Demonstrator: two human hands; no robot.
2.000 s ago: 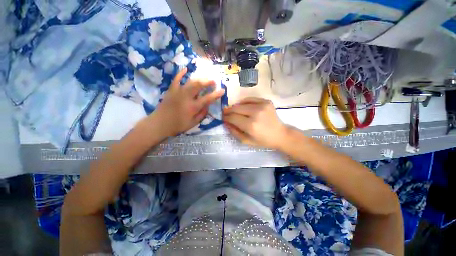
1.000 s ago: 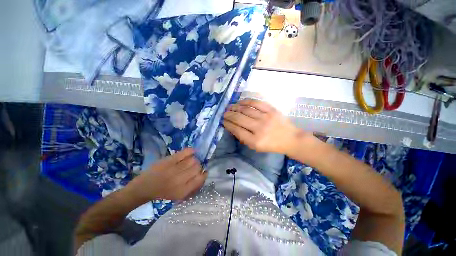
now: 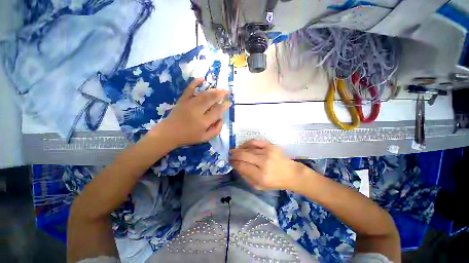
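Note:
A blue floral garment piece (image 3: 141,92) lies printed side up on the machine table and hangs over its front edge. Its folded edge (image 3: 232,120) runs straight from the lit presser foot area towards me. My left hand (image 3: 198,114) lies flat on the piece, fingers spread, just in front of the needle area. My right hand (image 3: 259,163) pinches the folded edge at the table's front edge. The sewing machine head (image 3: 221,20) is above. The needle itself is lost in glare.
Yellow-handled (image 3: 330,105) and red-handled scissors (image 3: 375,110) lie right, by a heap of greyish-lilac strips (image 3: 355,54). A slim metal tool (image 3: 419,120) is farther right. Pale blue pieces (image 3: 67,56) lie left. Blue crates (image 3: 49,205) with floral fabric stand below the ruled table edge (image 3: 329,134).
My left hand has moved from the lap edge up onto the piece near the needle. The piece now lies straight under the machine head. My right hand still holds the folded edge.

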